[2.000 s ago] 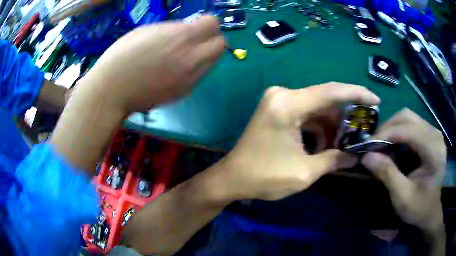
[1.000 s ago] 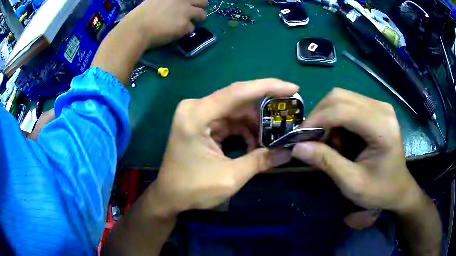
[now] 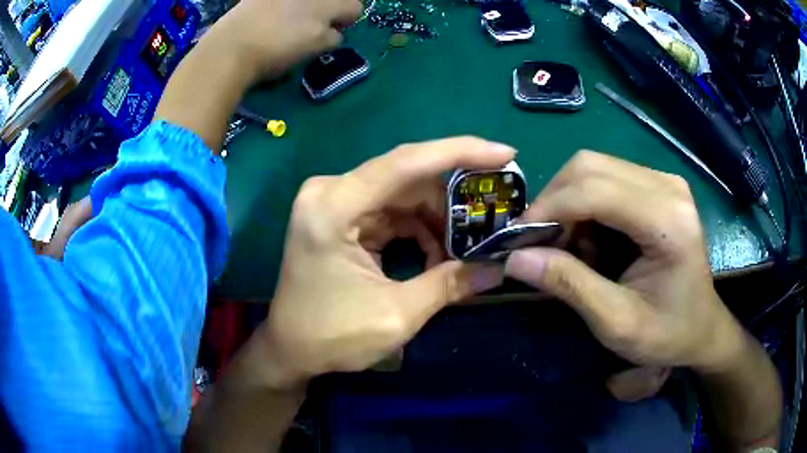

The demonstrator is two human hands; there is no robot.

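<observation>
An open smartwatch case (image 3: 486, 205) with a silver rim stands upright above the mat's front edge, yellow-gold flex and black parts showing inside. Its display module (image 3: 518, 238) is folded out at the lower edge, tilted, near the case. My left hand (image 3: 372, 257) holds the case between forefinger on top and thumb below. My right hand (image 3: 624, 261) pinches the display module between thumb and fingers. The fingers hide part of the join between case and display.
Closed smartwatches (image 3: 549, 86) lie on the green mat (image 3: 425, 106). Another person's blue sleeve (image 3: 150, 292) and arm reach across the left. Tweezers (image 3: 664, 137) and a black electric screwdriver (image 3: 681, 97) lie right. A yellow-ended tool (image 3: 276, 128) and blue powered box (image 3: 133, 84) are left.
The view has swung right since the first frame and the red tray is mostly covered. The other person's arm has moved over the mat's far left. Both my hands keep their hold on the watch.
</observation>
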